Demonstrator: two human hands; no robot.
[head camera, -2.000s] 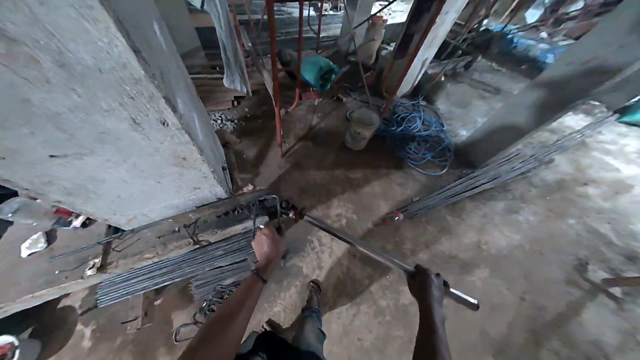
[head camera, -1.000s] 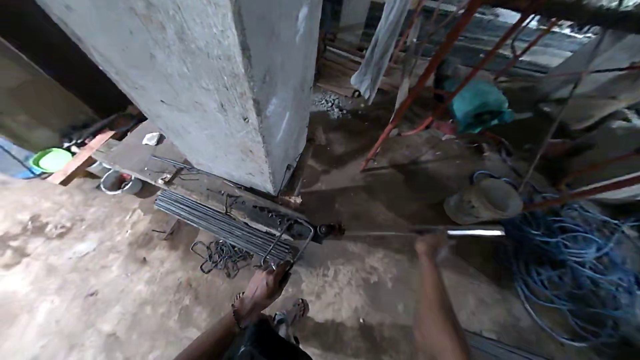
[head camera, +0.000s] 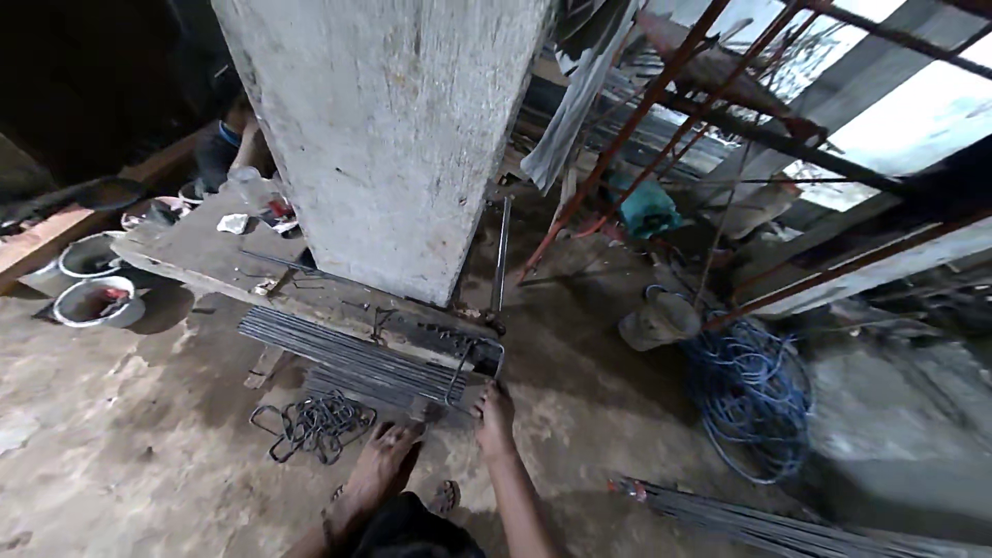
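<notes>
My right hand (head camera: 494, 409) holds the lower end of a bent steel rod stirrup (head camera: 501, 358) at the right end of a wooden bench. My left hand (head camera: 391, 449) is low beside the bundled steel rods, its fingers near their right ends; whether it grips anything is unclear. The straight steel rods (head camera: 341, 349) lie along the bench's near side. Left of my left hand, a heap of bent steel stirrups (head camera: 314, 425) rests on the floor. A long metal bar (head camera: 502, 256) extends away from the bench end, with neither hand on it.
A concrete column (head camera: 387, 147) rises behind the bench (head camera: 201, 271). Buckets (head camera: 99, 302) stand at left, near another person's arm (head camera: 246, 143). To the right are red scaffolding (head camera: 597, 170), a bucket (head camera: 659, 319), coiled blue hose (head camera: 748, 395) and a rod bundle (head camera: 721, 515).
My right hand has let go of the long bar and moved to the stirrup. The bar has swung to point away from me. My left hand has left the stirrup. The view has turned left.
</notes>
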